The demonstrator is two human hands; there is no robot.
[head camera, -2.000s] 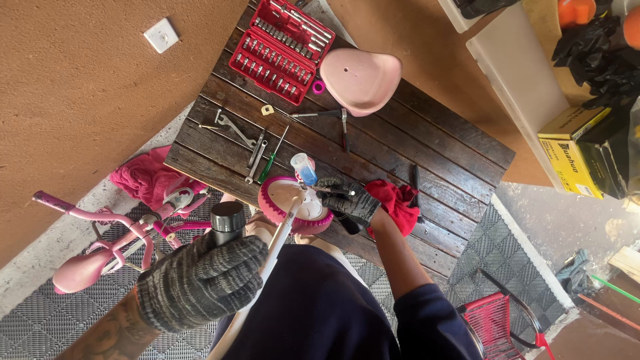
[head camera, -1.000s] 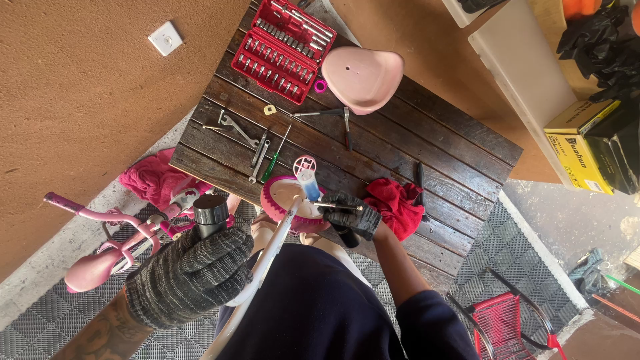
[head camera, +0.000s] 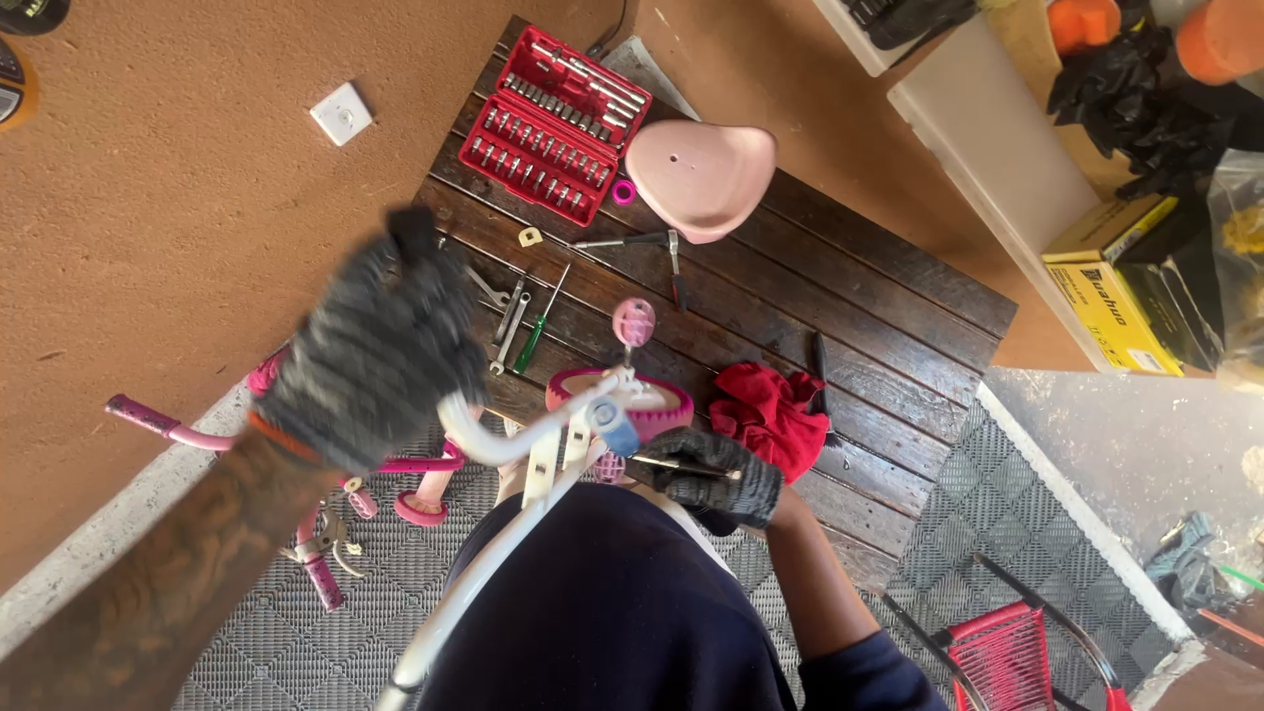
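Observation:
My left hand [head camera: 380, 346], in a grey knit glove and blurred, is raised above the table's left edge. A black cylindrical thing [head camera: 410, 232] sticks up from its closed fingers. My right hand [head camera: 716, 479], also gloved, grips a thin metal tool [head camera: 686, 465] beside a white bicycle frame [head camera: 499, 563]. A blue part [head camera: 614, 427] sits on the frame, next to the tool's tip. A pink pedal [head camera: 634, 322] points up from it, and a pink-rimmed wheel [head camera: 667, 423] lies behind. Just right of the wheel is a red cloth [head camera: 770, 420].
The slatted wooden table [head camera: 849, 272] bears a red socket set [head camera: 558, 123], a pink bicycle seat [head camera: 701, 178], a green screwdriver [head camera: 533, 341], wrenches [head camera: 511, 326] and a ratchet [head camera: 647, 239]. A pink bicycle handlebar [head camera: 212, 437] is at left, a red chair [head camera: 1002, 652] at lower right.
My left hand has moved up and away from my lap with the black thing. The white frame has swung, and a pink pedal now stands above the wheel. My right hand stays near the frame.

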